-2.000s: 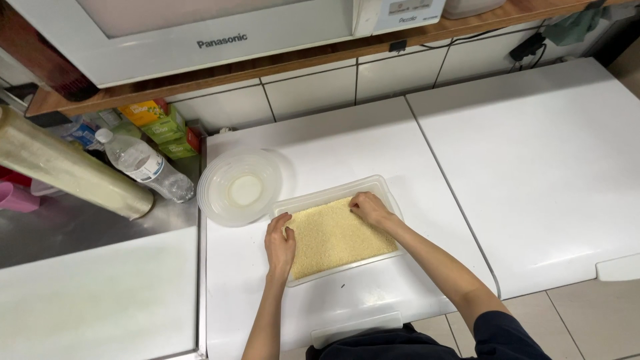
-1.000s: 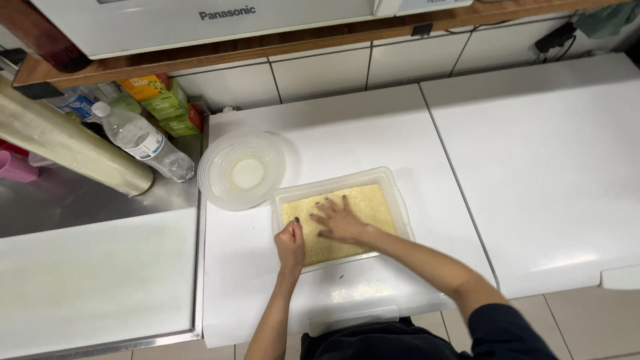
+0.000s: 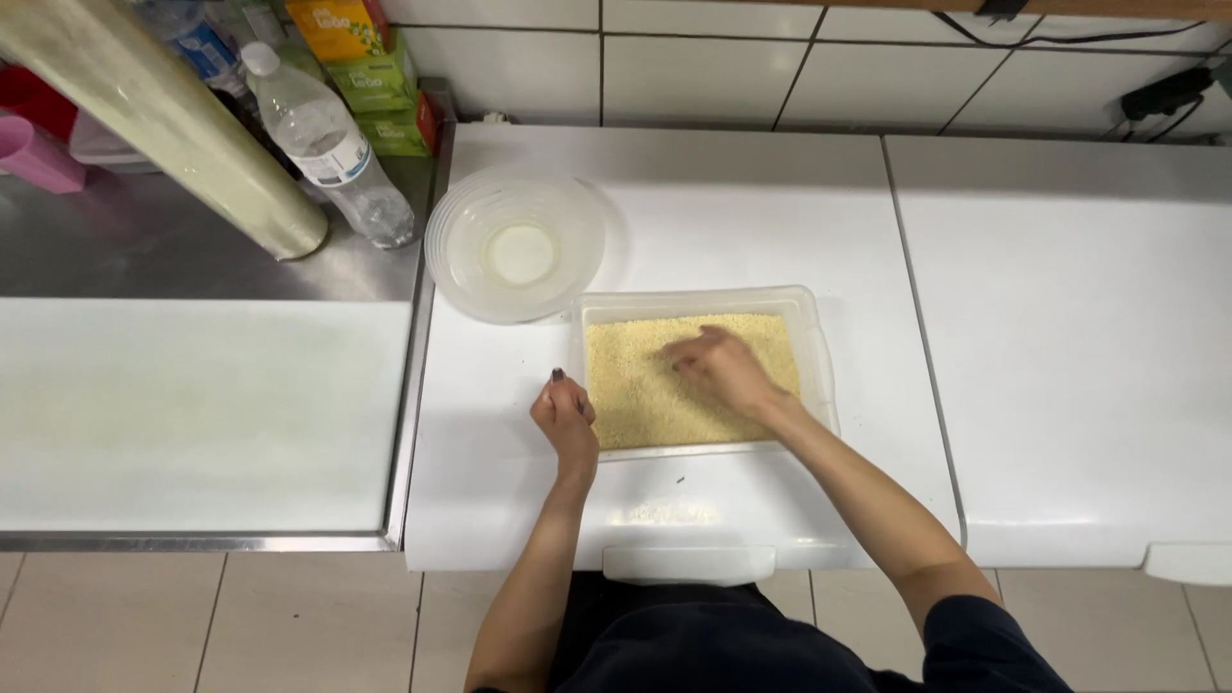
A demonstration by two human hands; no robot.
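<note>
A translucent plastic container [image 3: 818, 385] holds a layer of pale yellow crumbs [image 3: 635, 404] and lies on a white chest-freezer lid. My right hand [image 3: 727, 371] is over the crumbs, blurred, its fingers bent toward them; contact is not clear. By the container's left wall is my left hand [image 3: 565, 409], curled, its thumb pointing up. Whether anything is inside that curl cannot be made out. Behind and to the left stands a round translucent plastic bowl [image 3: 520, 245], close to the container's back left corner.
On the steel counter [image 3: 58, 231] at left are a plastic bottle [image 3: 337, 154], a big roll of film [image 3: 183, 135], a pink cup [image 3: 38, 154] and stacked boxes [image 3: 371, 82]. A white board [image 3: 192, 414] lies in front. The freezer's handle [image 3: 688, 563] juts out at the near edge.
My right hand, spread over the crumbs a second ago, now has bent fingers. My left hand has gone from the container's near left part to just outside its left wall. The view has tilted down.
</note>
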